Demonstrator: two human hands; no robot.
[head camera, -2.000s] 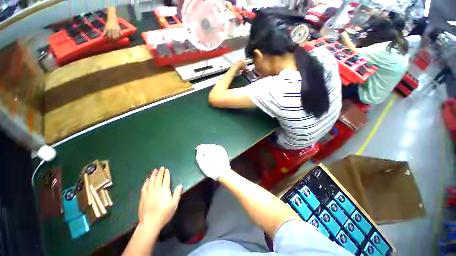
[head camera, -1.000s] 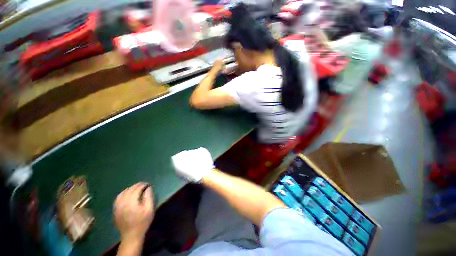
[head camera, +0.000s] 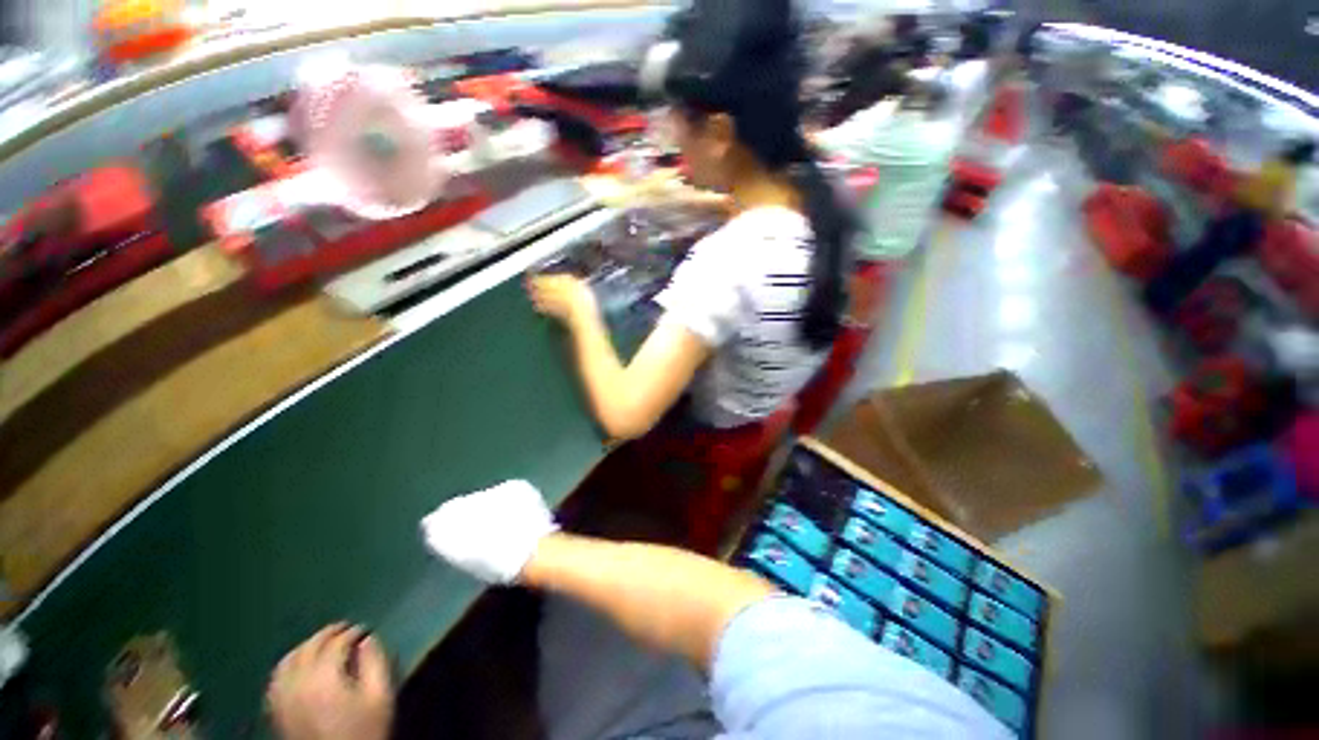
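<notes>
My right hand (head camera: 489, 532), in a white glove, rests palm down near the bench's front edge. Its blurred fingers lie close together, and no object shows in it. My bare left hand (head camera: 333, 685) is curled at the bottom left, cut off by the lower edge. A small dark spot shows between its thumb and fingers; I cannot tell if it is an object. Tan phones (head camera: 149, 691) lie in a blurred pile left of it. Teal phones (head camera: 926, 575) fill most pockets of a black blister tray (head camera: 813, 484) in a carton at my right.
A person in a striped shirt (head camera: 755, 318) sits ahead, arms around shiny clear material (head camera: 637, 260) on the green bench (head camera: 362, 463). A cardboard sheet (head camera: 188, 412), pink-white fan (head camera: 379, 142) and red trays stand behind. Open carton flaps (head camera: 998, 448) stick out over the floor.
The view has swung right. My left hand has gone from flat and spread to curled. My gloved hand stays near the bench edge. The neighbour's arms have spread around clear material.
</notes>
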